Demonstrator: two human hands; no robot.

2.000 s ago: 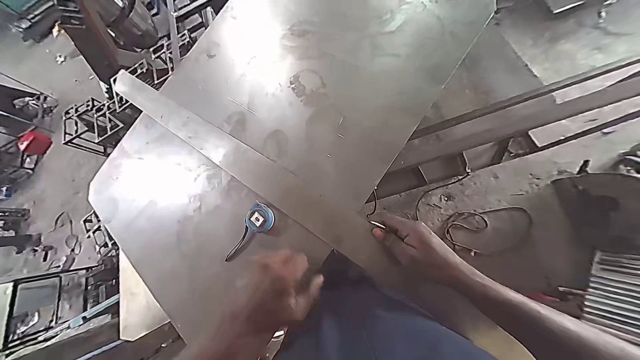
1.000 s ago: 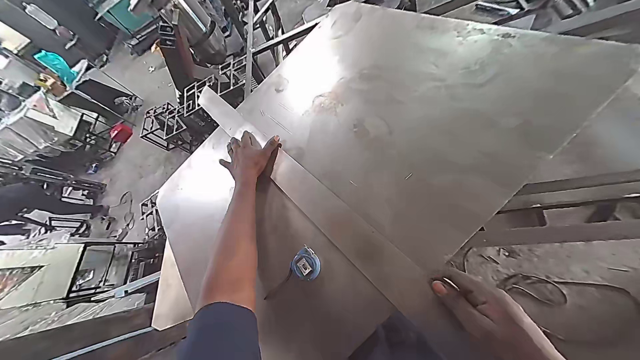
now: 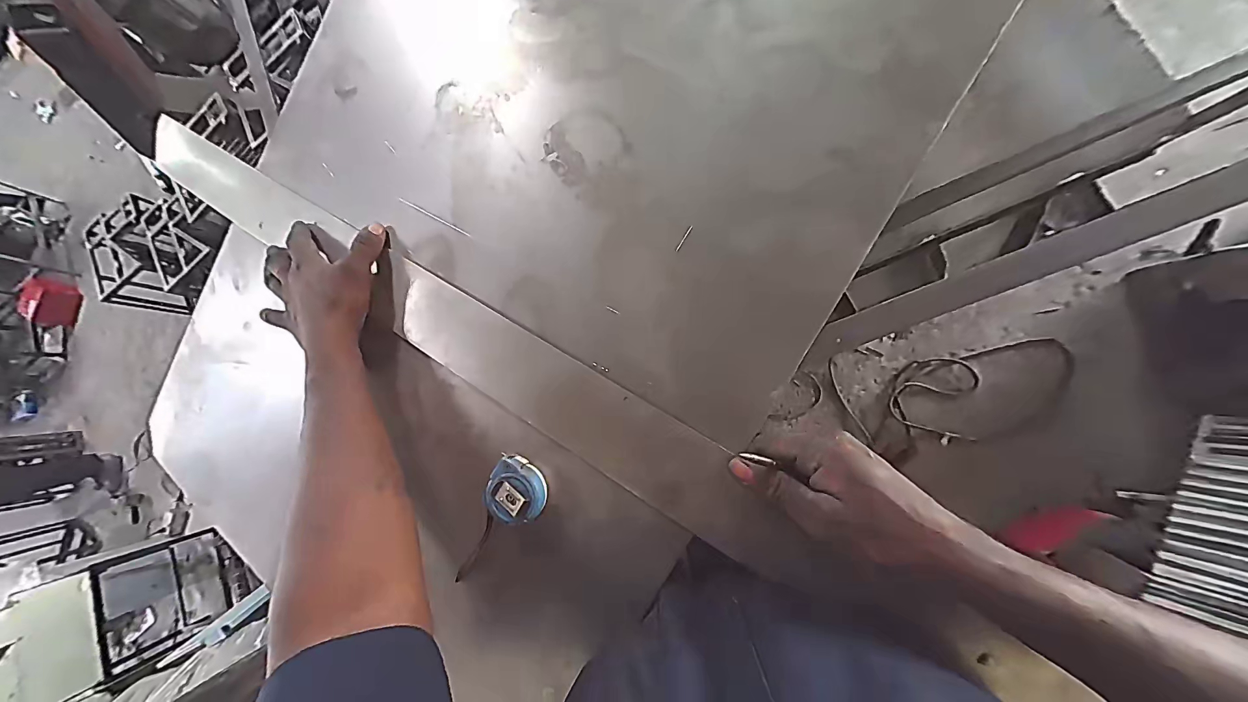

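Note:
A long flat metal strip (image 3: 546, 375) lies diagonally across a large metal sheet (image 3: 741, 175). My left hand (image 3: 331, 283) presses on the strip toward its upper left end, fingers spread and thumb at its upper edge. Near the strip's lower right end, my right hand (image 3: 819, 478) grips a thin pointed marking tool (image 3: 759, 459), its tip at the strip's upper edge by the sheet's border. Most of the tool is hidden in the fingers. A blue tape measure (image 3: 517, 489) with a dark strap rests on the sheet below the strip. Short bright scratches show on the sheet.
Metal beams (image 3: 1033, 234) run beside the sheet on the right, with a cable (image 3: 936, 390) on the floor below them. Welded square-tube frames (image 3: 146, 253) and a red object (image 3: 49, 300) stand at left. A ribbed metal piece (image 3: 1209, 526) lies at far right.
My left hand has moved from near the tape measure up onto the strip, where it has stayed since a second ago. My right hand remains near the strip's lower end. The view has shifted.

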